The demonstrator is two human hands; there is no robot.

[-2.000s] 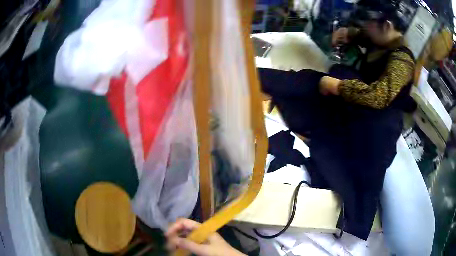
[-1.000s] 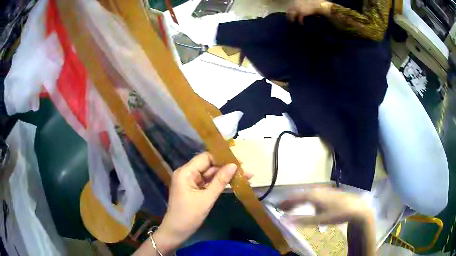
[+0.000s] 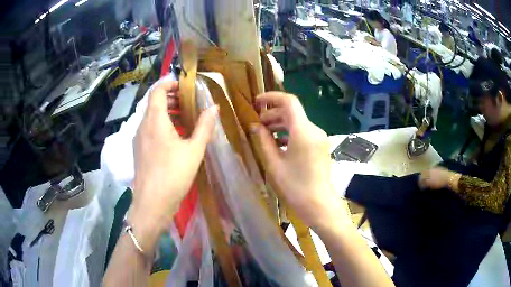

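Orange-brown card pattern strips (image 3: 228,120) hang in a bunch in front of a pale post (image 3: 236,33), with a hazy clear plastic bag (image 3: 241,190) among them. A red and white bag (image 3: 185,210) hangs at the left of the bunch. My left hand (image 3: 168,140) is around a strip near the top, thumb in front and fingers partly hidden. My right hand (image 3: 291,151) is at the right side of the bunch, its fingers curled at the edge of a brown strip. A dark hook or cord shows at the top of the bunch.
At right, a person in patterned sleeves handles dark cloth (image 3: 414,224) on a pale table, with an iron (image 3: 418,143) and a metal rest (image 3: 354,148) behind. At left, black shears (image 3: 42,232) and another iron lie on a white-covered table. A blue-white stool (image 3: 371,111) stands beyond.
The view has risen from the strips' lower part to the top of the bunch at the post. Both hands are now up there; my left hand has left the lower strip.
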